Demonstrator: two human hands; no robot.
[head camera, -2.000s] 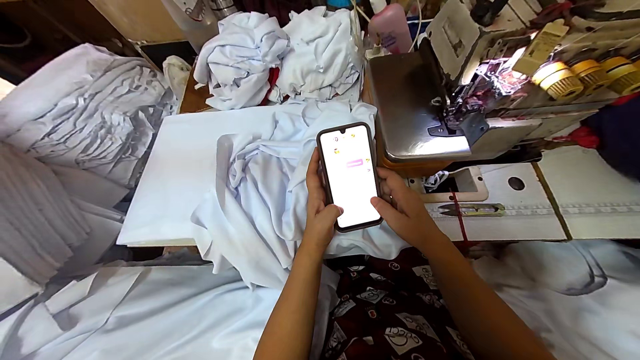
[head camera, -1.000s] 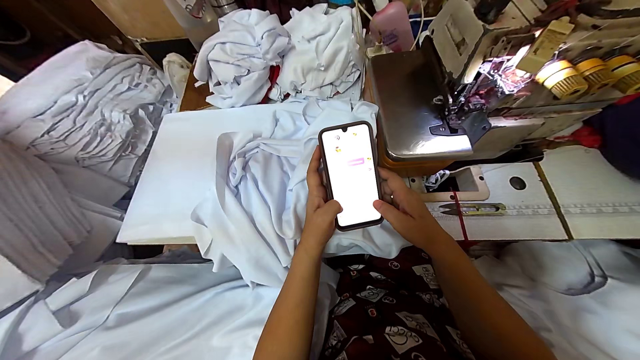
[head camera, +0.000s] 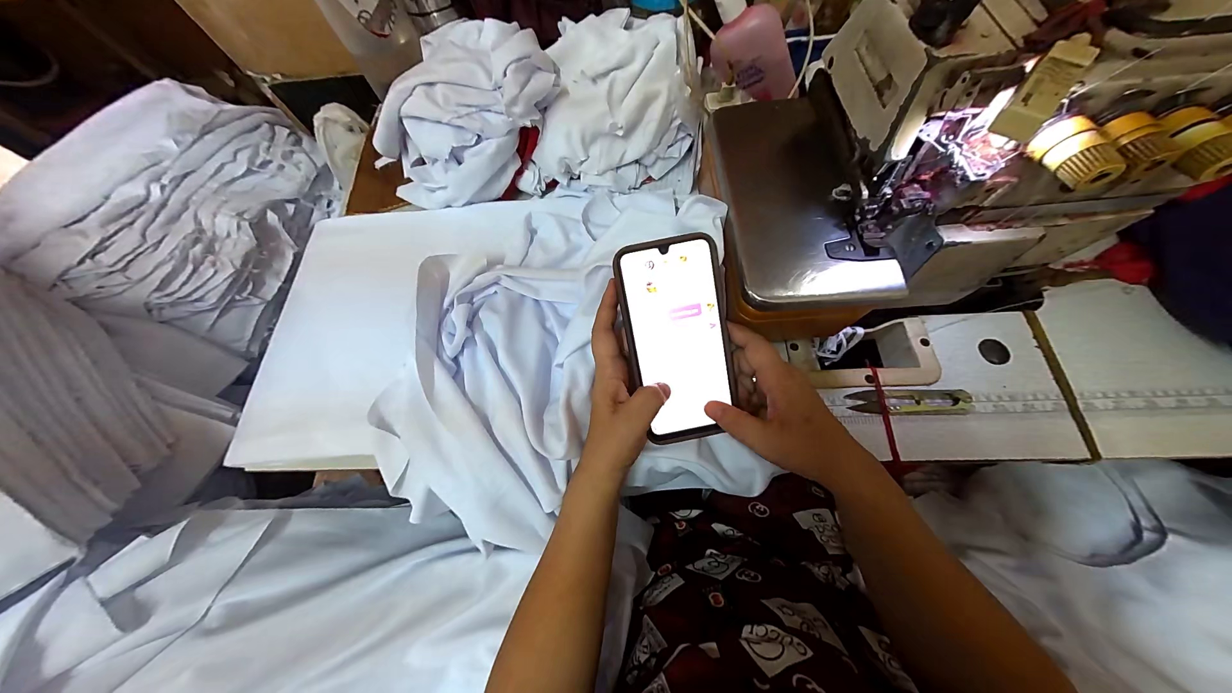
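A smartphone in a dark case (head camera: 677, 337) is held upright between both hands, its bright screen facing me. My left hand (head camera: 621, 395) grips its left side, with the thumb over the lower left of the screen. Around the right side is my right hand (head camera: 770, 399), its thumb at the lower right corner of the screen. Under and beside the phone lies a crumpled piece of white fabric (head camera: 500, 337), draped over the edge of a white board (head camera: 327, 318). The fingers behind the phone are mostly hidden.
An overlock sewing machine (head camera: 895, 212) with a metal plate (head camera: 789, 192) stands at the right. Thread snips (head camera: 910, 401) lie by a ruler strip (head camera: 1020, 401). Stacked white cloth (head camera: 183, 212) is at the left; bundled cloth (head camera: 472, 106) and a pink bottle (head camera: 754, 53) are behind.
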